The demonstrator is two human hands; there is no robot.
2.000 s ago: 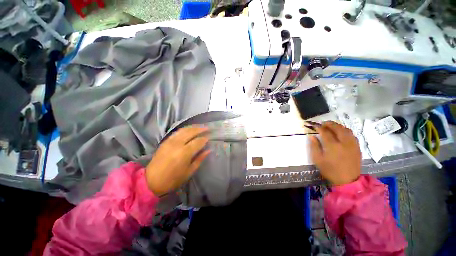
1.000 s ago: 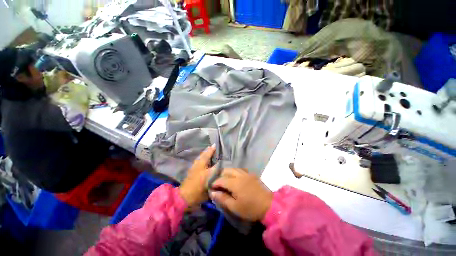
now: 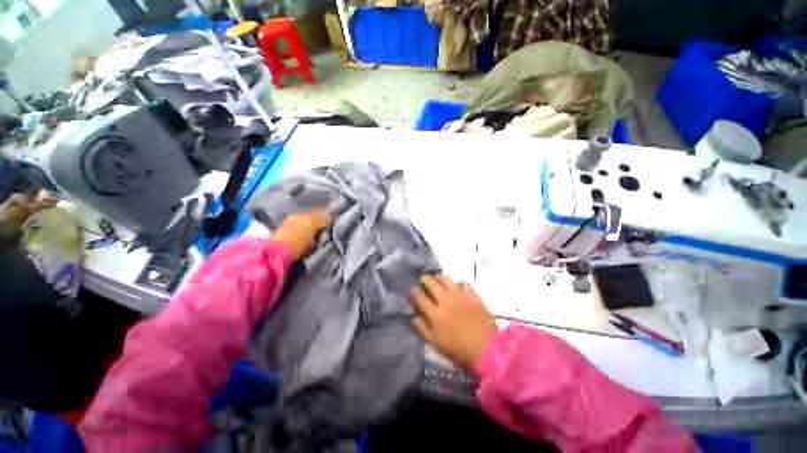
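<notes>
The plain grey garment (image 3: 354, 274) lies bunched on the white machine table, left of the sewing machine, and hangs over the front edge. My left hand (image 3: 303, 232) is at its upper left part, with fingertips partly hidden in the cloth; its grip is unclear. My right hand (image 3: 454, 318) lies at its right edge, fingers spread, palm down. The white JACK sewing machine (image 3: 681, 208) stands to the right. No cloth shows under its needle area.
A black square item (image 3: 623, 286), thread snips (image 3: 650, 334) and a white packet (image 3: 743, 343) lie by the machine. A second machine (image 3: 119, 168) stands left, beside a person's arm (image 3: 22, 209). Blue crates, a red stool (image 3: 286, 51) and cloth heaps (image 3: 549, 80) are behind.
My hands were together at the garment's front edge; now they are apart, the left farther back, the right to the right. The garment is more bunched, with its lower part hanging over the edge.
</notes>
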